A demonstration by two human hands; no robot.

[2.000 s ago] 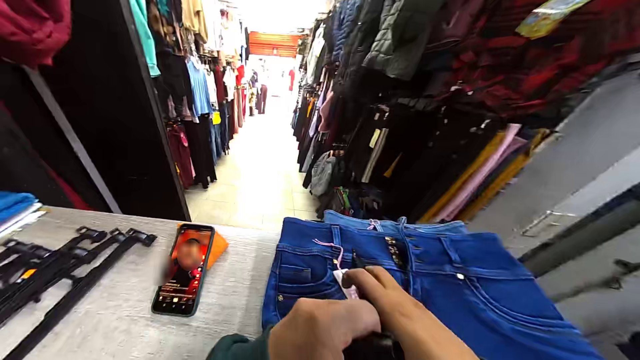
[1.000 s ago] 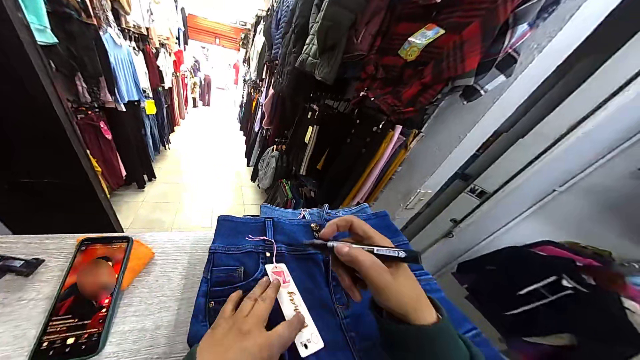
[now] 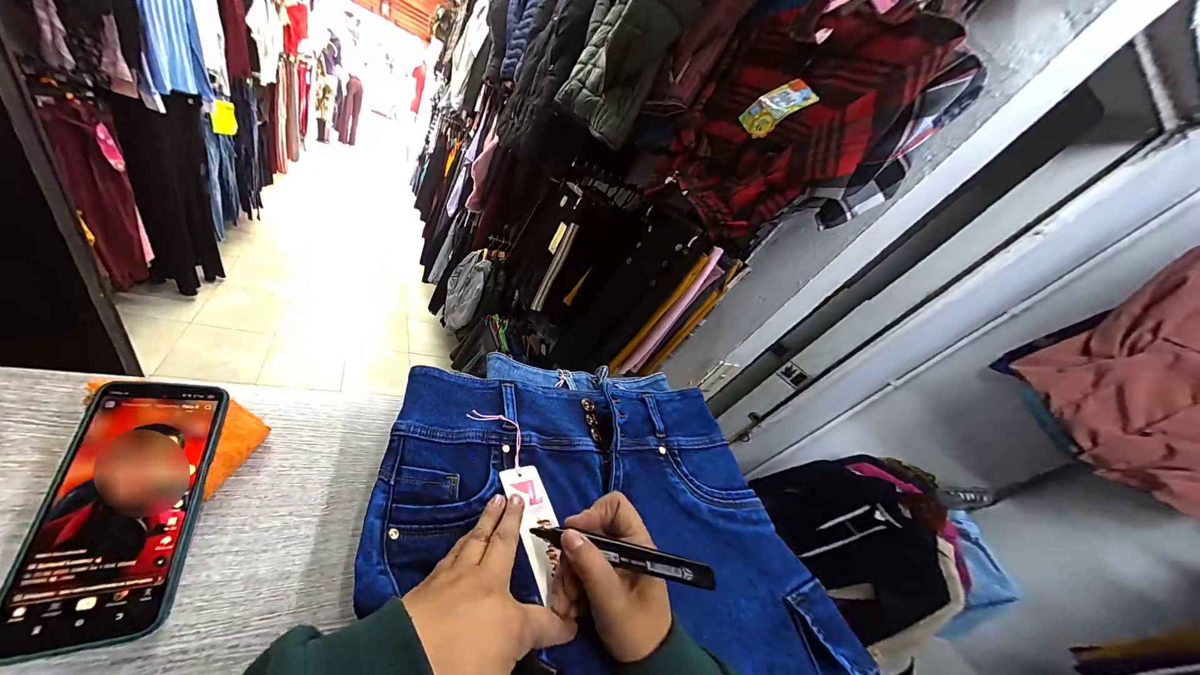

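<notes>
Dark blue denim jeans [image 3: 694, 534] lie on the counter, waistband away from me, on top of a lighter blue pair [image 3: 534, 370]. A white and pink paper hang tag [image 3: 534, 502], tied by a pink string to the jeans, lies over their front. My left hand [image 3: 469, 600] presses the tag down with its fingertips and holds nothing. In my right hand [image 3: 619, 581] is a black marker pen [image 3: 647, 560], uncapped, its tip at the tag's upper part. Whether the tip touches the tag cannot be told.
On the left, a smartphone [image 3: 112, 506] lies on the wood-grain counter [image 3: 291, 525], partly over an orange cloth [image 3: 234, 445]. Clothes racks line the tiled aisle [image 3: 291, 319] beyond. To the right are a metal frame and heaped dark garments [image 3: 844, 534].
The marker's tip has moved down from near the waistband to the tag. My left hand stays on the tag. The view has shifted slightly.
</notes>
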